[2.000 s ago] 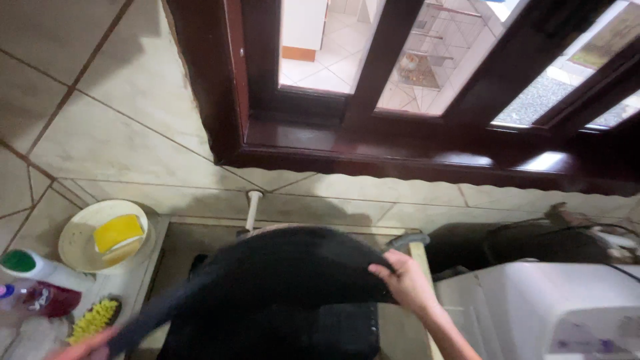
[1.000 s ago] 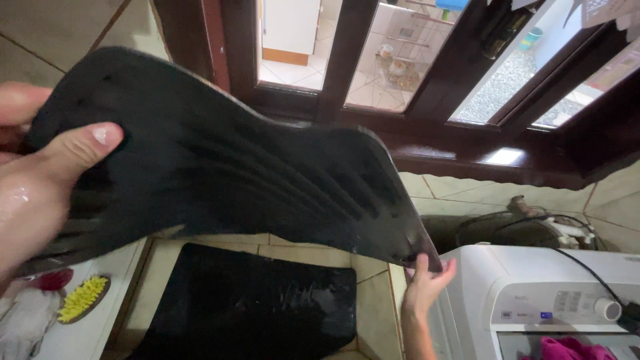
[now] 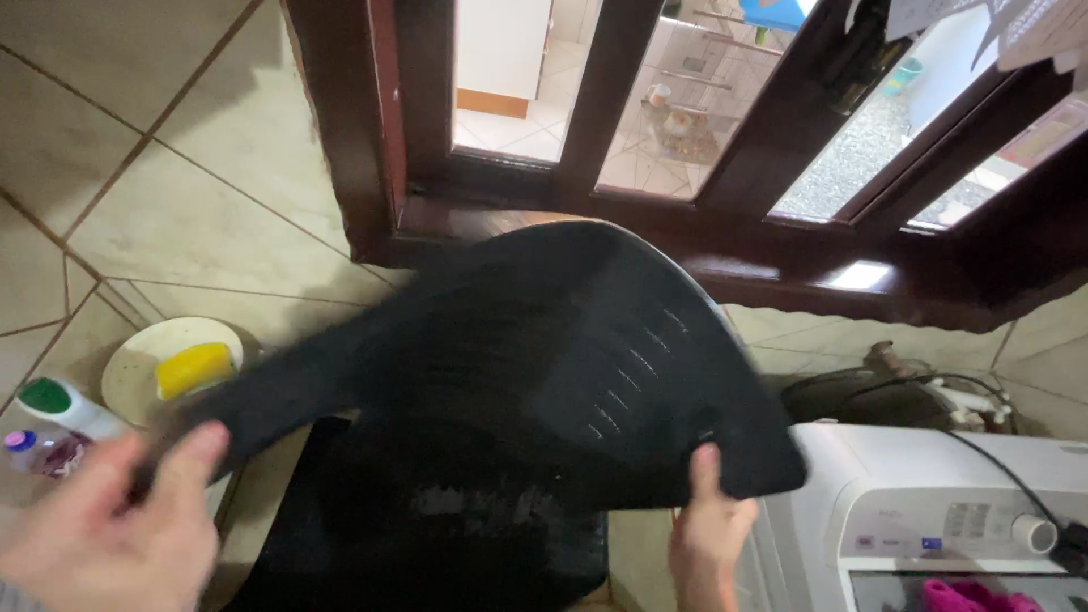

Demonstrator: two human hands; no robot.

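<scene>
A black rubber-like mat (image 3: pixel 544 357) is held up and bent between my hands, its near side marked by a row of short pale streaks. My left hand (image 3: pixel 127 518), blurred, grips its narrow left end. On the lower right edge, my right hand (image 3: pixel 710 518) pinches the mat with the thumb on the face. Below it lies a second black mat (image 3: pixel 442 552), wet and shiny, in a tiled basin; the raised mat hides part of it. At the left, a yellow sponge (image 3: pixel 194 370) rests in a round cream dish (image 3: pixel 127 357).
A white washing machine (image 3: pixel 901 476) with pink cloth (image 3: pixel 977 597) inside stands at the right, a black cable across it. Bottles, one with a green cap (image 3: pixel 44 396), stand at the left. Behind are a dark wooden window frame (image 3: pixel 527 187) and tiled wall (image 3: pixel 212 221).
Since one second ago, my left hand has moved down with its end of the mat, bringing the sponge and dish into view. The mat is now bent in an arch, its right end still in my right hand.
</scene>
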